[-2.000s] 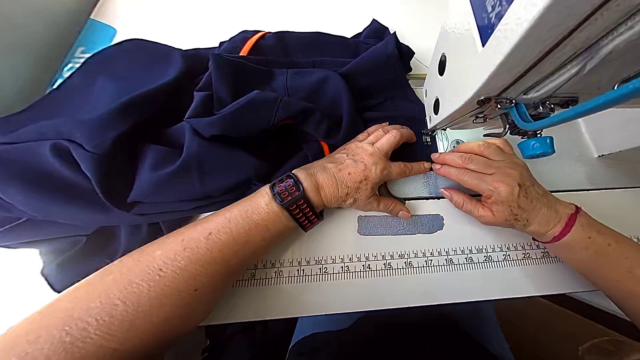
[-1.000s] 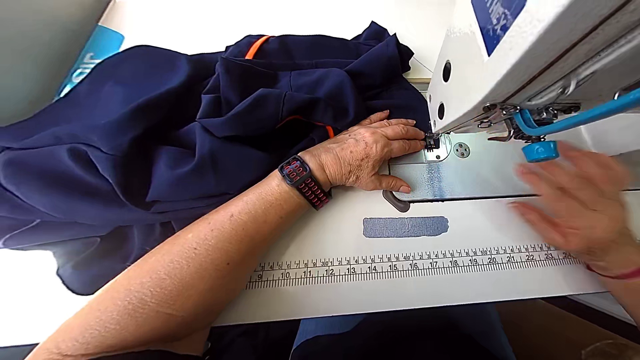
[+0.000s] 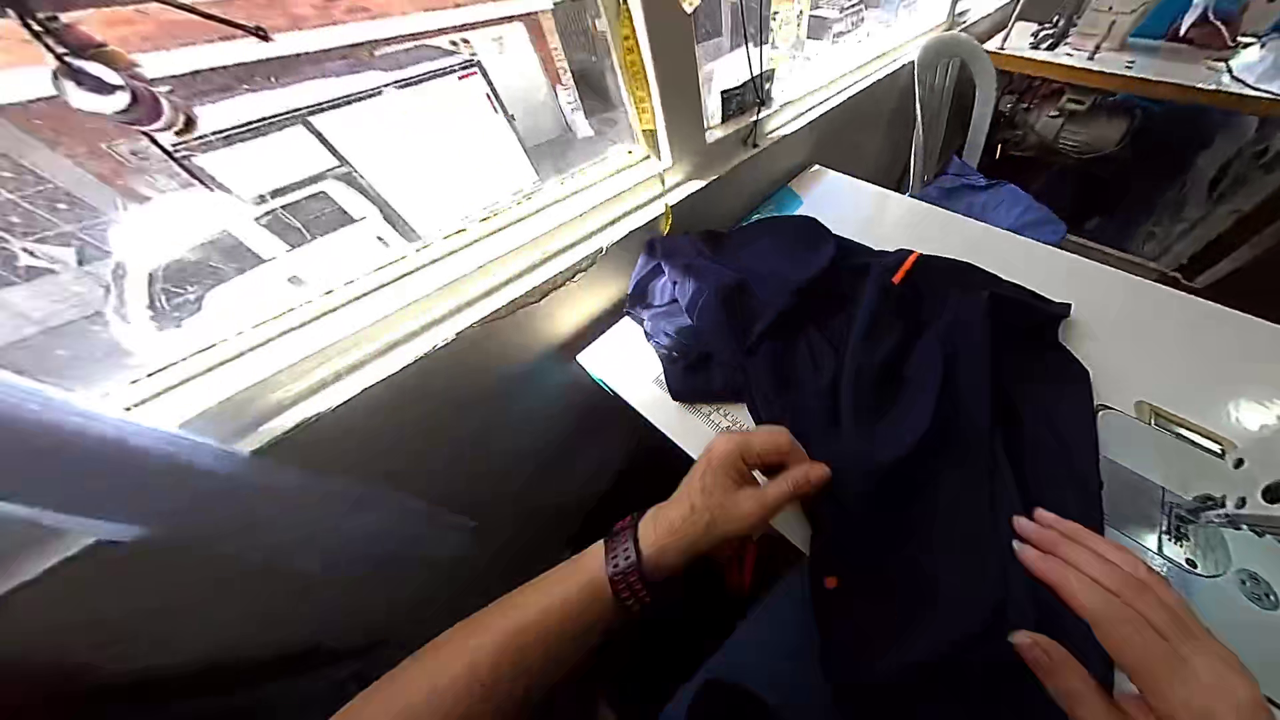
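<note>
A dark navy garment (image 3: 900, 400) with an orange strip near its far end lies across the white sewing table (image 3: 960, 225) and hangs over the near edge. At the garment's left edge is my left hand (image 3: 745, 485), its fingers curled; whether cloth is pinched in them cannot be told. My right hand (image 3: 1120, 600) has its fingers spread over the right side of the garment, holding nothing. To the right of the cloth, the sewing machine's presser foot and needle area (image 3: 1190, 520) shows, above a metal plate. Part of a printed ruler scale (image 3: 715, 412) appears beside the garment.
A window (image 3: 420, 240) with a sill runs along the left. A yellow measuring tape (image 3: 636, 70) hangs by its frame. Beyond the table stand a white plastic chair (image 3: 950, 100), blue cloth (image 3: 990, 200) and another sewing table (image 3: 1130, 75) with a motor beneath.
The view has swung far to the left. My left hand has left the cloth beside the needle; the garment now hangs over the table's near edge. My right hand has come over the garment.
</note>
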